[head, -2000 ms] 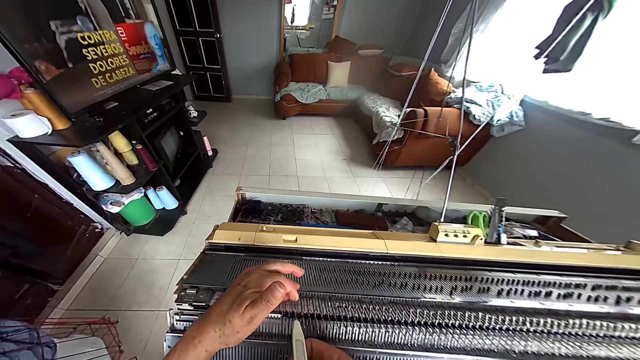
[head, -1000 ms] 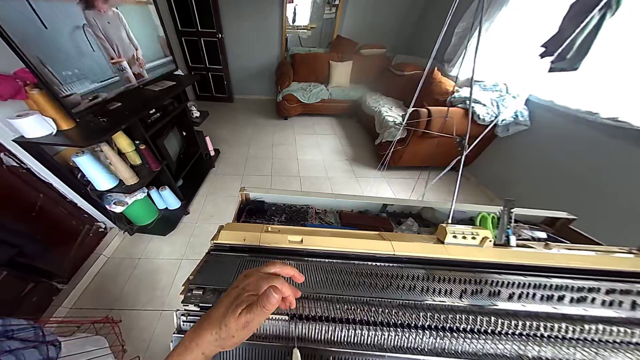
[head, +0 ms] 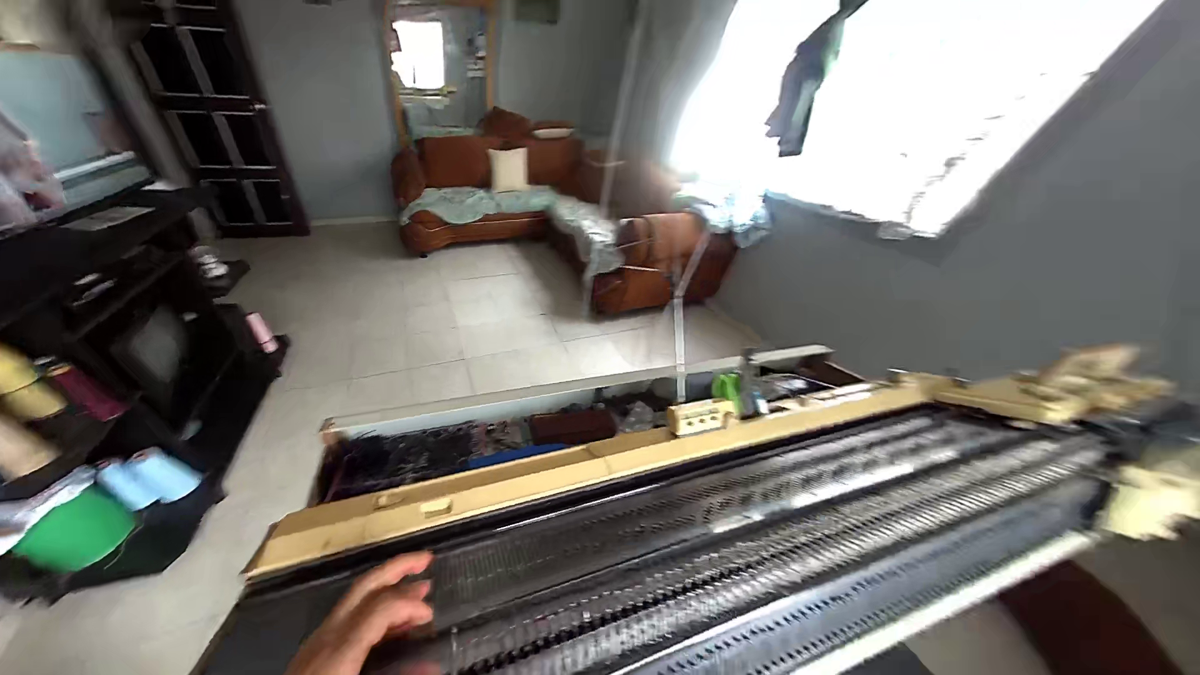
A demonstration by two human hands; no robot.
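A knitting machine with two long needle beds [head: 731, 553] runs from the lower left to the right, its cream rear rail [head: 525, 478] behind the beds. My left hand [head: 370, 614] is over the left end of the beds, fingers apart and slightly bent, with nothing seen in them; its lower part is cut off by the frame. My right hand is out of view. Blurred cream parts, apparently a carriage [head: 1078, 389], sit at the far right end. A thin yarn mast [head: 679, 328] rises behind a small cream block with dark dots [head: 698, 418].
Behind the rail lies a long open tray [head: 562, 389] with cloth, green-handled scissors [head: 727, 389] and other items. At left, a black shelf unit [head: 234, 412] holds yarn cones [head: 150, 476] and a green tub [head: 80, 530]. A brown sofa [head: 469, 225] stands farther back.
The view has swung to the right, bringing the machine's right end into sight. The pale tool at the bottom edge, with fingers beside it two seconds ago, is out of view.
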